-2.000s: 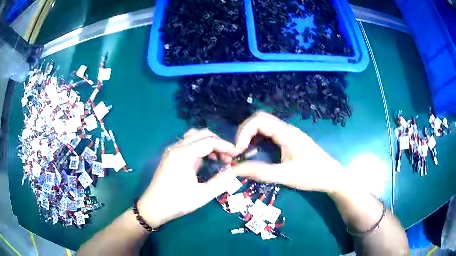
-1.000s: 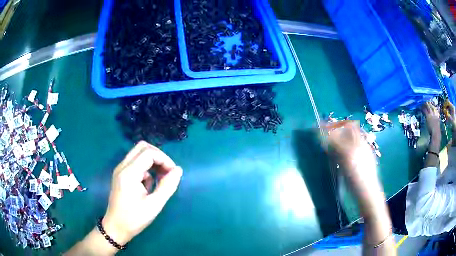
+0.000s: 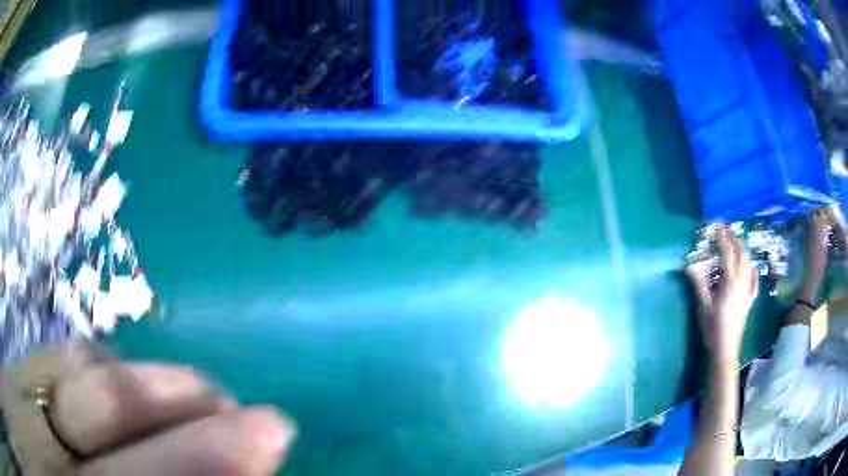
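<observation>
My right hand (image 3: 727, 288) reaches to the far right, its fingers on a group of tagged cable assemblies (image 3: 767, 249) below the blue bin. Whether it grips any is not clear. My left hand (image 3: 139, 418) is large and blurred at the lower left, cut off by the edge. A ring shows on it, and its fingertips point right. Whether it holds anything cannot be told. A big heap of white-tagged cable assemblies (image 3: 46, 223) lies at the left. Loose black parts (image 3: 316, 191) lie in front of the blue parts tray (image 3: 390, 125).
The tray holds black parts and a smaller inner tray (image 3: 384, 56). A tall blue bin (image 3: 744, 121) stands at the upper right. Another person's hand (image 3: 816, 256) and pale sleeve (image 3: 781, 390) are at the right edge. A bright glare (image 3: 556, 353) lies on the green tabletop (image 3: 400, 344).
Both hands have parted from the centre. My right hand has moved far right onto the cable group. My left hand has moved down and left, nearer the camera. The cable pieces between them are gone.
</observation>
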